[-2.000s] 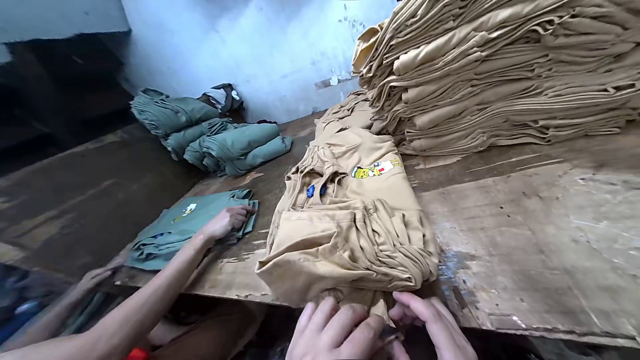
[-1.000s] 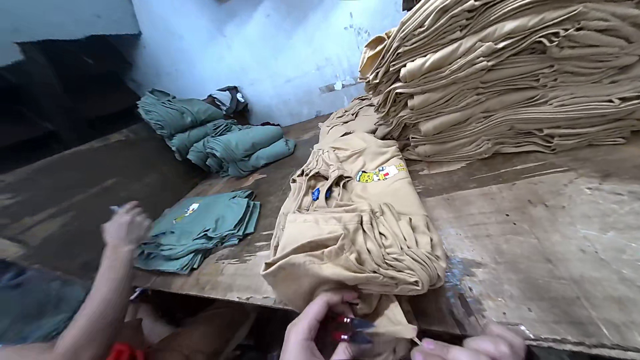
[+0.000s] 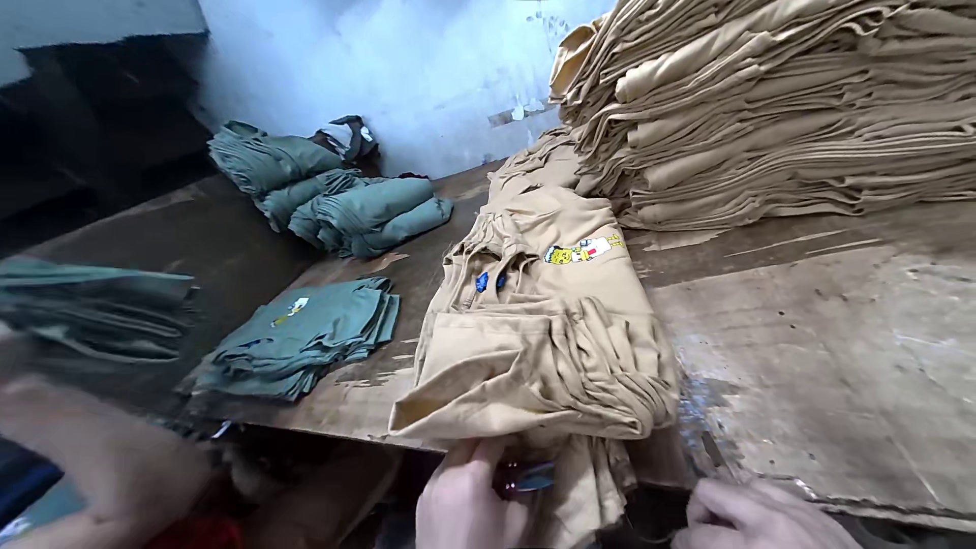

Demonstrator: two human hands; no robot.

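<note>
Tan folded garments (image 3: 549, 343) with small embroidered figures lie in a layered pile reaching the table's front edge. My left hand (image 3: 465, 499) is under their near fold, its fingers closed around a small shiny cutting tool (image 3: 526, 476), which looks like thread snips with a reddish handle. Against that hand, a loose tan cloth end (image 3: 587, 488) hangs below the edge. It is unclear whether the left fingers also pinch the cloth. My right hand (image 3: 751, 518) is curled at the lower right, apart from the garments, with nothing visible in it.
A tall stack of tan garments (image 3: 778, 130) stands at the back right. Green folded garments (image 3: 305, 335) and green bundles (image 3: 358, 206) lie left on the wooden table (image 3: 823, 343). Another person's blurred arm (image 3: 91, 450) is beside a raised green bundle (image 3: 99, 309).
My right hand has moved right, away from the tan cloth. The other person's arm has moved left from the green pile, and a green bundle now appears above that arm.
</note>
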